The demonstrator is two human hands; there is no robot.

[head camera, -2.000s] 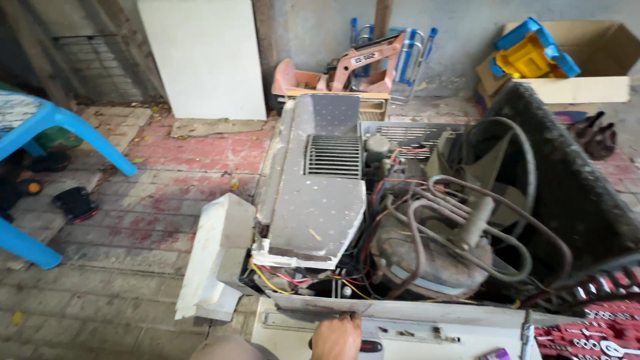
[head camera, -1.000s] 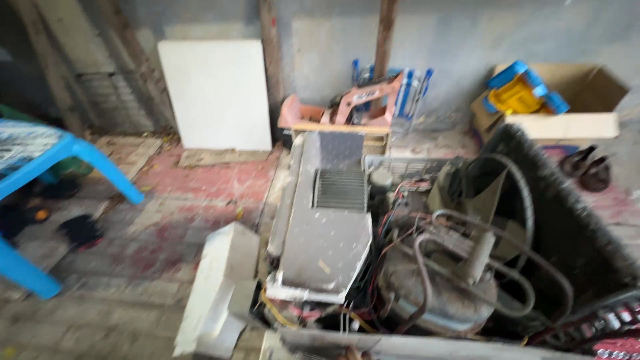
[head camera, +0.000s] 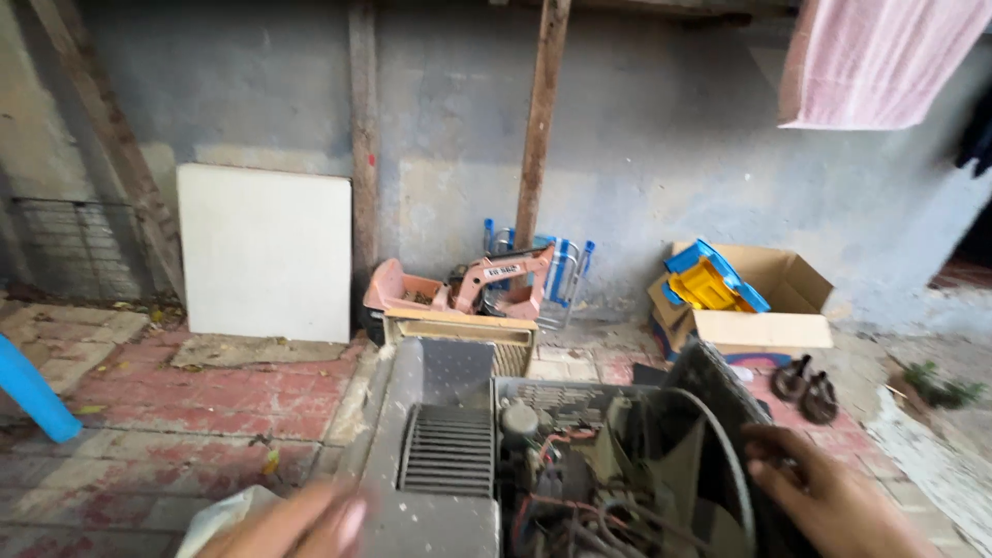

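Observation:
An opened air conditioner unit stands low in the view, with a grey speckled foam housing (head camera: 434,519) and a slatted vent (head camera: 448,449) on its left. Its right part holds wires, tubes and a round metal can (head camera: 520,418). My left hand (head camera: 298,523), blurred, is over the left edge of the housing, fingers apart, nothing seen in it. At the dark right wall of the unit (head camera: 709,380) is my right hand (head camera: 825,492), its fingers curled near the top edge; whether it touches the wall is unclear. The compressor's lower part is cut off by the frame.
Behind the unit lies an orange toy excavator (head camera: 496,283). A white panel (head camera: 265,252) leans on the wall, near wooden posts (head camera: 541,116). A cardboard box (head camera: 763,329) holds a blue and yellow toy (head camera: 713,283); sandals (head camera: 806,387) lie before it. A blue stool leg (head camera: 35,395) stands left.
The view has tilted up. Two seconds ago one hand was at the unit's front edge by a dark-handled tool; now both hands are raised at either side of the unit, and that tool is out of view.

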